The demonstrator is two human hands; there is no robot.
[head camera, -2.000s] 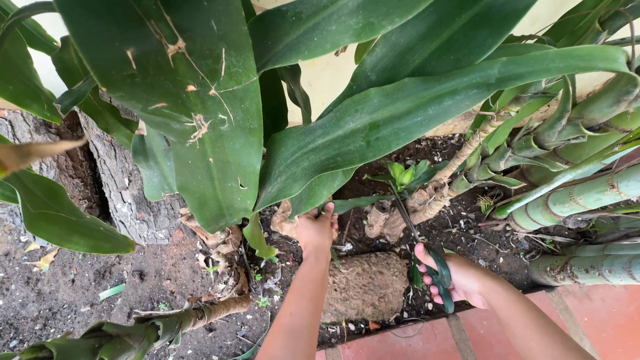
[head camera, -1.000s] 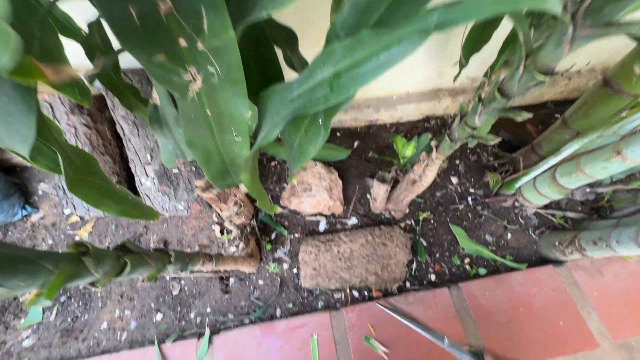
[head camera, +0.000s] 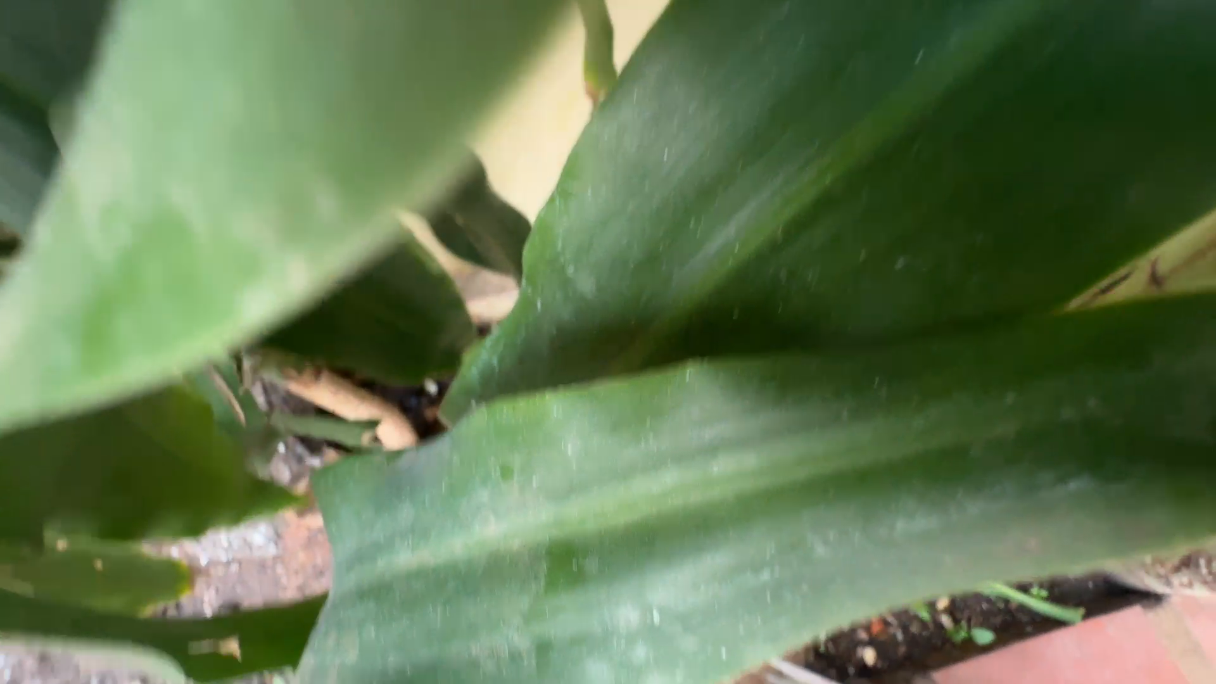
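Note:
Neither my left hand nor my right hand can be made out. Broad green plant leaves fill most of the head view. One wide leaf (head camera: pixel 722 503) stretches from the lower left to the right edge, and a darker leaf (head camera: pixel 855 180) rises behind it. A blurred pale green leaf (head camera: pixel 218 190) crosses the upper left, close to the camera. Through a gap at centre left shows a tan, elongated piece (head camera: pixel 351 401), too blurred to name. The leaves hide most of the ground.
Behind the leaves is a cream wall (head camera: pixel 537 119). Dark soil (head camera: pixel 883 641) with small green sprouts borders reddish paving tiles (head camera: pixel 1073 646) at the lower right. More gravelly ground (head camera: pixel 242 560) shows between leaves at the lower left.
Two seconds ago both hands were in view, the right on a dark-handled tool; one second ago only a metal tool part showed at the bottom. The view has shifted closely onto the leaves.

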